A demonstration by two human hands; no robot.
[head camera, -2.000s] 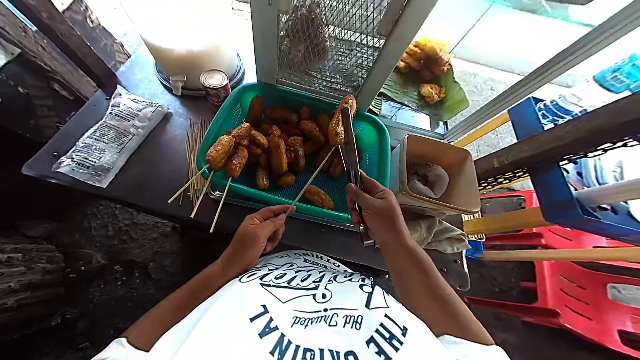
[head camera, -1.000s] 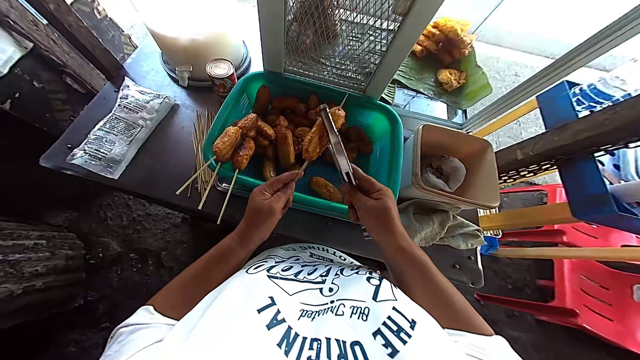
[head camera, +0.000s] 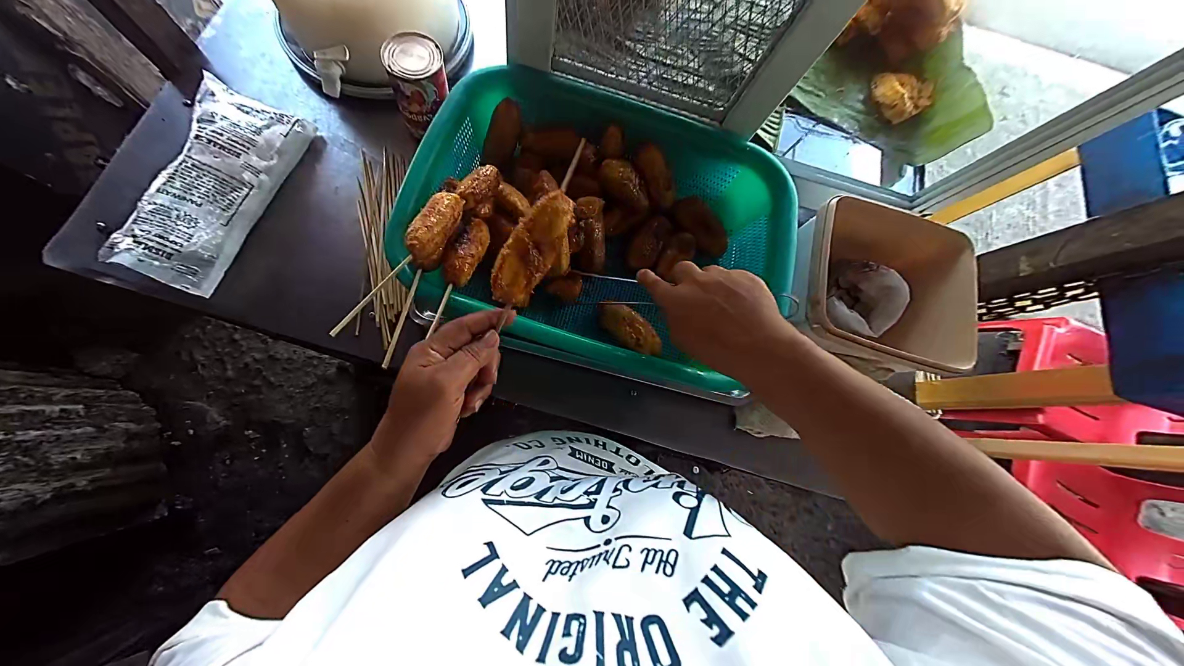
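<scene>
My left hand point(head camera: 446, 375) grips the lower end of a bamboo skewer just outside the near rim of a green plastic basket point(head camera: 763, 185). A browned fried banana point(head camera: 535, 250) is on that skewer, whose tip shows above it. My right hand point(head camera: 717, 310) holds metal tongs point(head camera: 606, 278) low over the basket, their tips by a small fried piece point(head camera: 564, 288). One loose fried banana point(head camera: 631, 328) lies just below the tongs. More glazed fried bananas point(head camera: 624, 183) are heaped behind. Several skewered ones point(head camera: 433, 229) rest on the basket's left side, sticks pointing outward.
Bare bamboo skewers point(head camera: 375, 250) lie left of the basket, near a printed plastic packet point(head camera: 211, 185). A can point(head camera: 414, 83) and a drink dispenser point(head camera: 370, 42) stand behind. A tan plastic bin point(head camera: 939, 277) is at right; a mesh-and-glass case frame point(head camera: 684, 55) borders the back.
The tongs have come away from the skewered banana and reached down into the basket. My left hand keeps its skewer. Two seconds ago a banana was up in the tongs beside the skewer's point.
</scene>
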